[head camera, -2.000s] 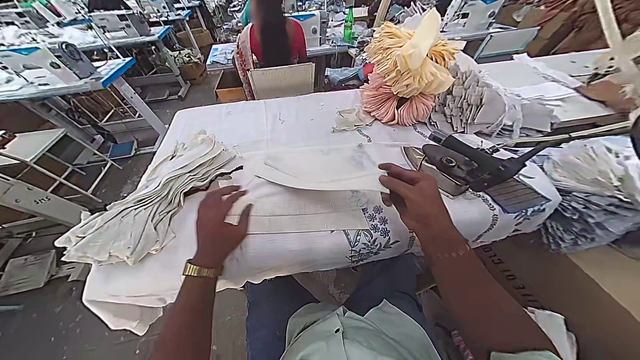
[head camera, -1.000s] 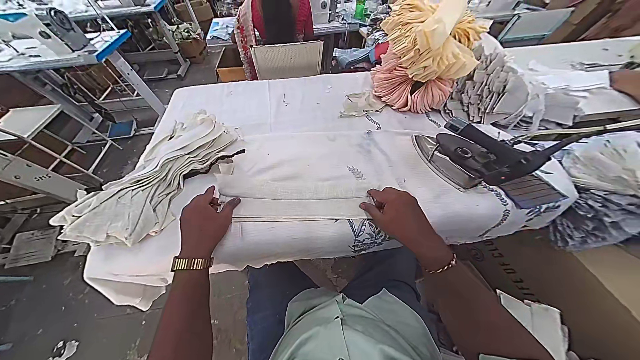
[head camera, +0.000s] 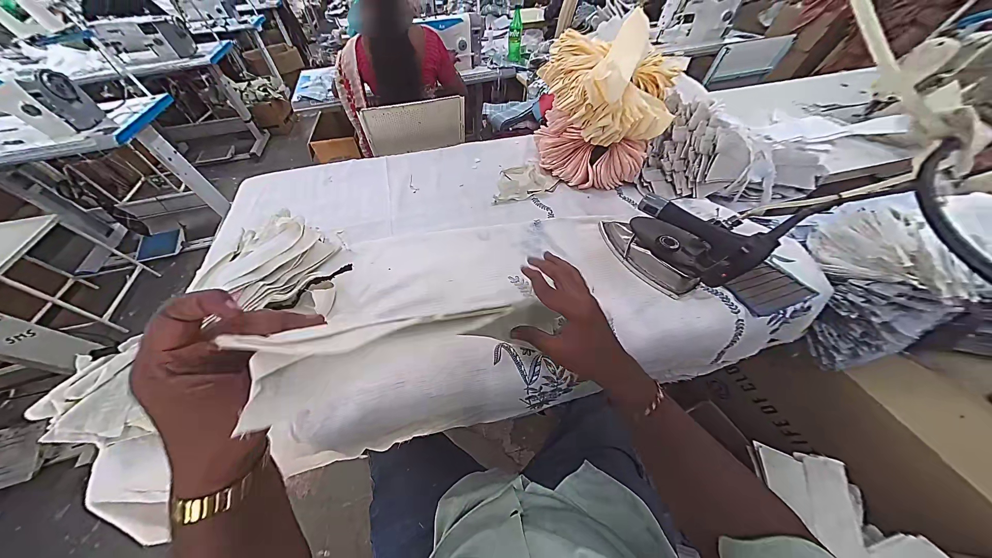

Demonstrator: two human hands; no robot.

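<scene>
My left hand (head camera: 205, 364) grips one end of a folded off-white cloth piece (head camera: 333, 349), lifted above the near edge of the cloth-covered table (head camera: 434, 182). The piece stretches right toward my right hand (head camera: 570, 322), whose fingers are spread over its far end with nothing seen gripped. Behind my left hand lies a fanned stack of off-white cloth pieces (head camera: 271, 256). An electric iron (head camera: 674, 244) rests on its soleplate on the table, to the right of my right hand.
Bundles of yellow (head camera: 612, 93) and pink cloth pieces (head camera: 593, 151) stand at the table's back right, beside grey ones (head camera: 690, 147). The iron's cable (head camera: 837, 200) runs off right. A cardboard box (head camera: 876, 434) is at lower right. A person (head camera: 399, 66) sits beyond the table.
The cloth piece lay flat under both hands; my left hand has now lifted its left end. My right hand has let go of the fold and spread its fingers.
</scene>
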